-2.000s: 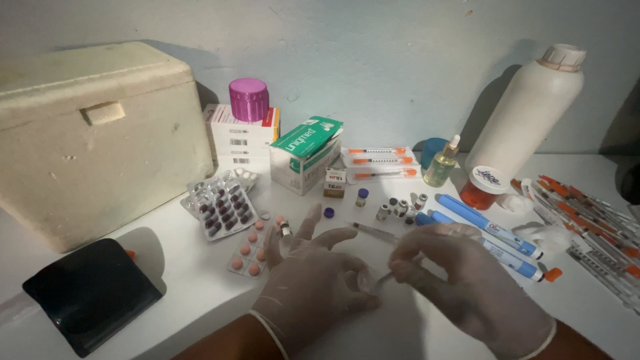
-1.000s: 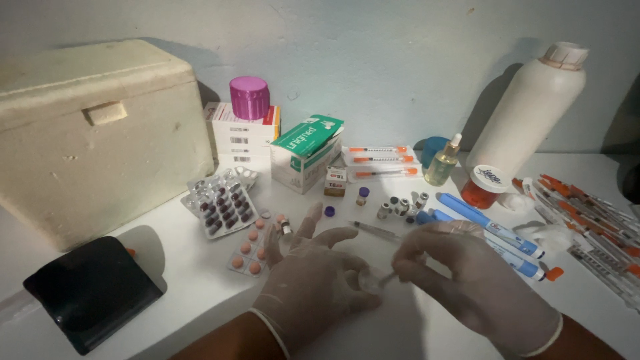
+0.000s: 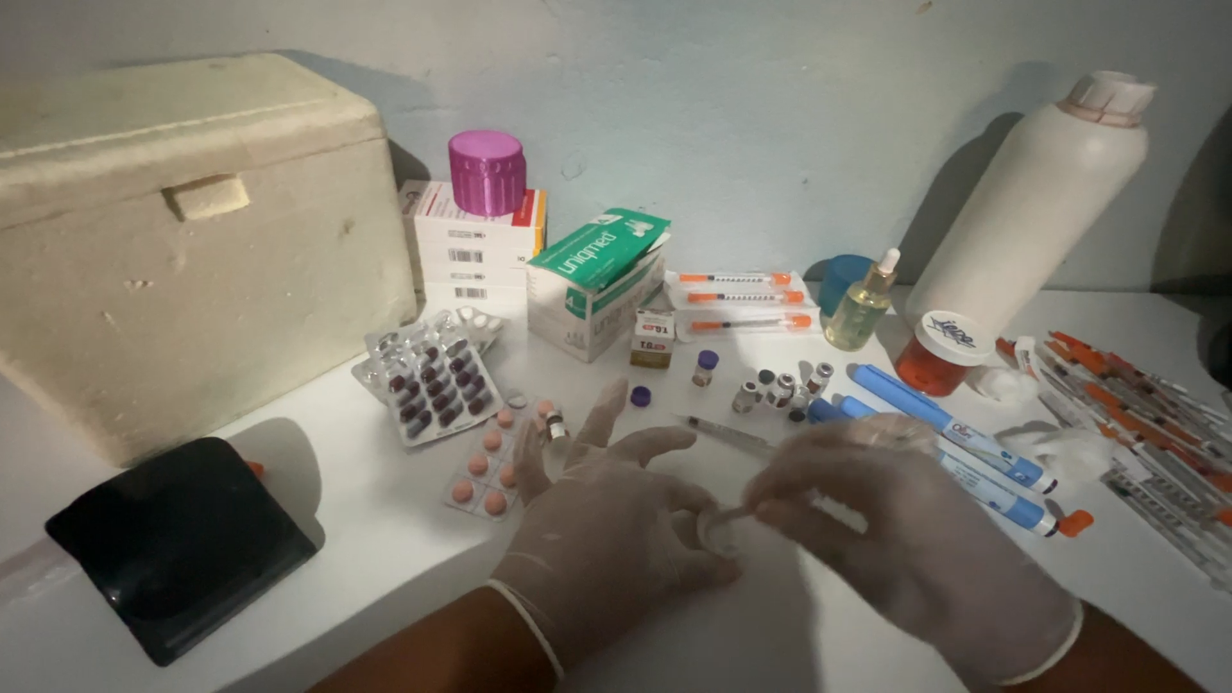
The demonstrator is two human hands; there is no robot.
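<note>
Both hands wear thin pale gloves. My left hand (image 3: 616, 525) grips a small clear round container (image 3: 722, 531) between thumb and finger, its other fingers spread. My right hand (image 3: 876, 529) pinches a thin pale stick-like thing (image 3: 733, 515) whose tip meets that container; what exactly it is cannot be told. A small glass vial (image 3: 555, 425) stands by my left fingers, beside a blister pack of pink tablets (image 3: 478, 466). Beyond my hands lies a thin syringe (image 3: 727, 430), partly behind the right one. A purple cap (image 3: 640, 396) and a purple-capped vial (image 3: 705, 369) are farther back.
Left stand a foam box (image 3: 192, 260) and a black pouch (image 3: 183, 549). Behind are a green-and-white carton (image 3: 597, 289), packaged syringes (image 3: 741, 298) and a dropper bottle (image 3: 859, 308). At right are blue injector pens (image 3: 948, 433), a red jar (image 3: 929, 371), a white bottle (image 3: 1039, 202) and many orange-capped syringes (image 3: 1126, 404).
</note>
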